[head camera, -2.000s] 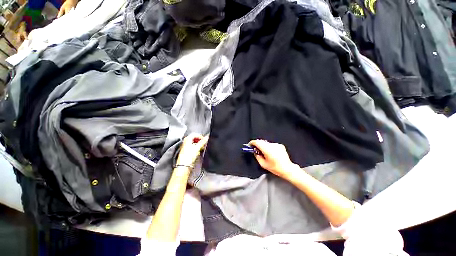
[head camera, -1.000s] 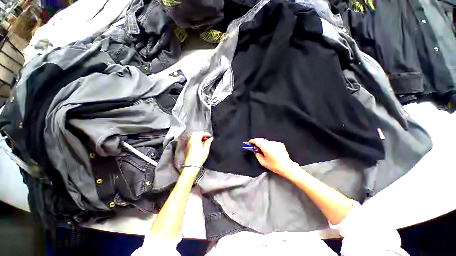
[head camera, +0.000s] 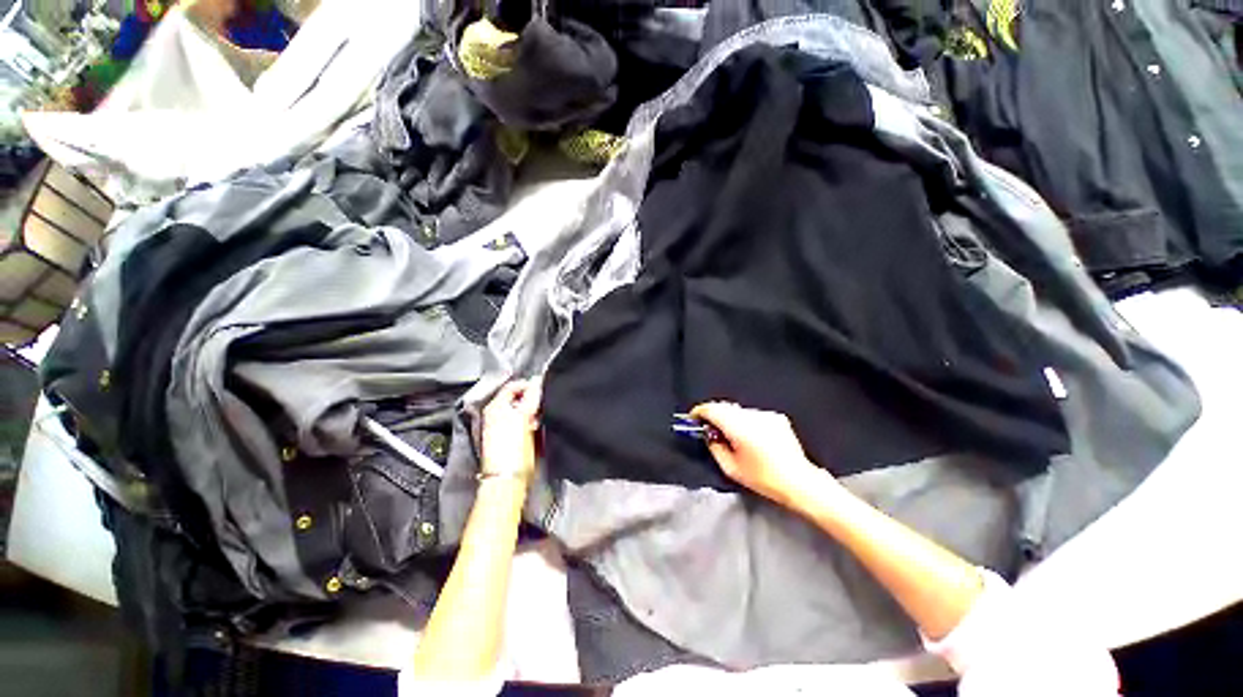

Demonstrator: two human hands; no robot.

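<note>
A grey denim jacket [head camera: 709, 558] lies spread before me, with its large black back panel [head camera: 818, 300] facing up. My left hand [head camera: 510, 429] pinches the jacket's grey edge along the left side of the black panel. My right hand [head camera: 750, 447] is closed around small dark-blue thread snips [head camera: 693, 428], whose tips point left, over the lower part of the black panel. A small white label [head camera: 1054, 383] shows at the panel's right edge.
A heap of grey and black jackets [head camera: 314, 354] with brass buttons and a white strip [head camera: 400, 445] lies at the left. More dark jackets [head camera: 1091, 136] lie at the back and right. Pale cloth [head camera: 232, 95] is at the far left. The white table edge [head camera: 1159, 572] curves nearby.
My left hand has shifted slightly left, and the jacket's left edge by it has drawn left too. The right hand still holds the snips over the panel. The whole view has shifted slightly.
</note>
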